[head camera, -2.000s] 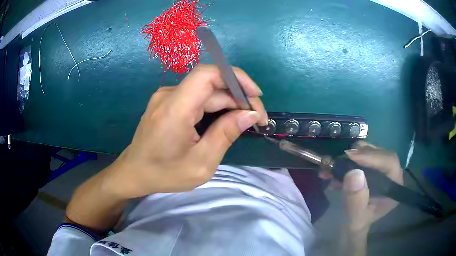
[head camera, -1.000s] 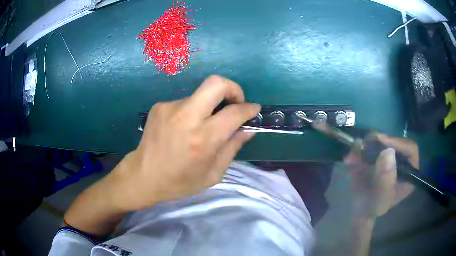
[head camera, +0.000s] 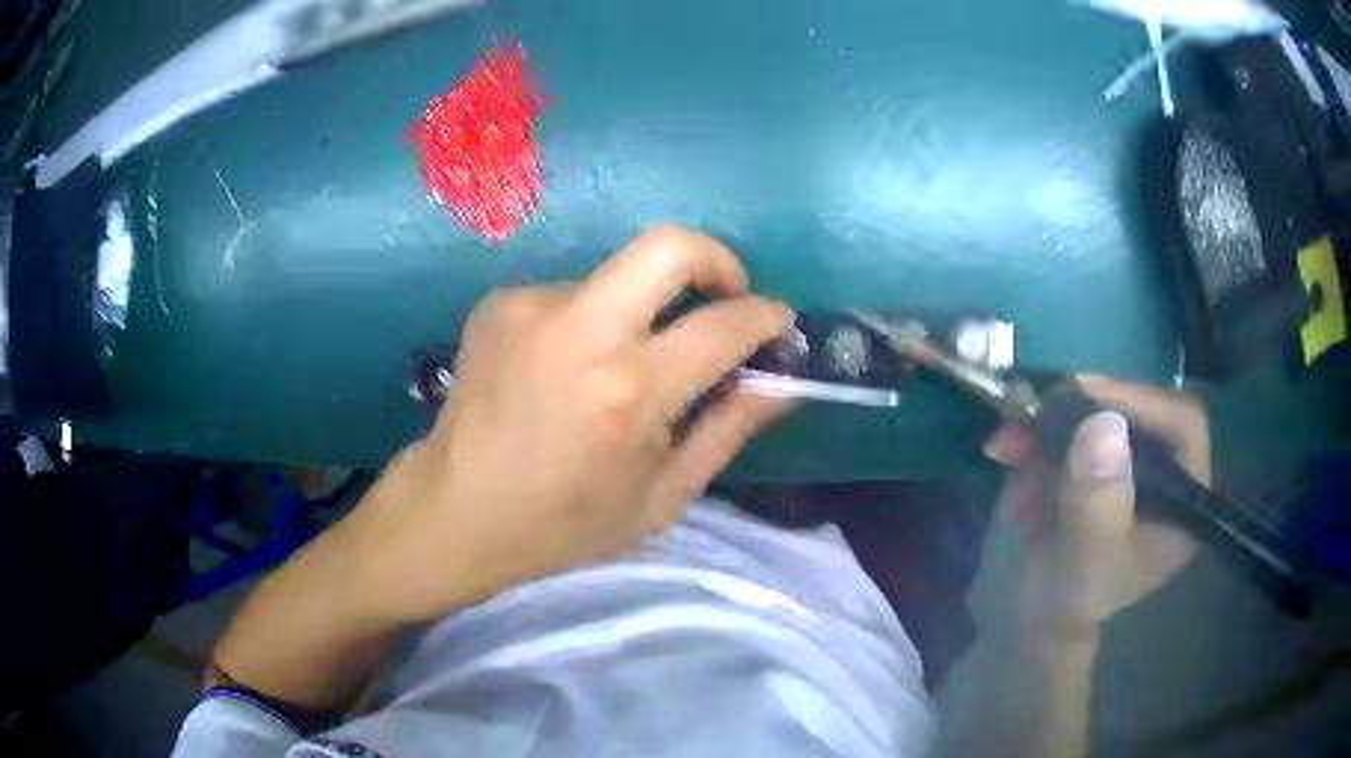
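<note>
The black strip assembly (head camera: 848, 347) lies across the green mat, with round silvery parts along it; its middle is hidden behind my left hand. My left hand (head camera: 615, 393) is over the strip, fingers closed around the tweezers (head camera: 830, 391), whose pale end points right along the strip's near edge. My right hand (head camera: 1104, 474) holds the soldering iron (head camera: 1133, 467) by its black handle; its metal barrel points up-left and the tip is over the round parts. The picture is blurred, so whether the tip touches cannot be told.
A heap of short red wires (head camera: 486, 145) lies on the green mat (head camera: 711, 148) beyond my left hand. At the right edge stands a black holder (head camera: 1282, 222) with a grey speckled pad and yellow label. Thin pale strands (head camera: 230, 196) lie at left.
The tweezers have swung from pointing at the red heap to lying along the strip. The iron's tip has moved from beside my left fingers to over the strip's right part. The whole view has shifted slightly.
</note>
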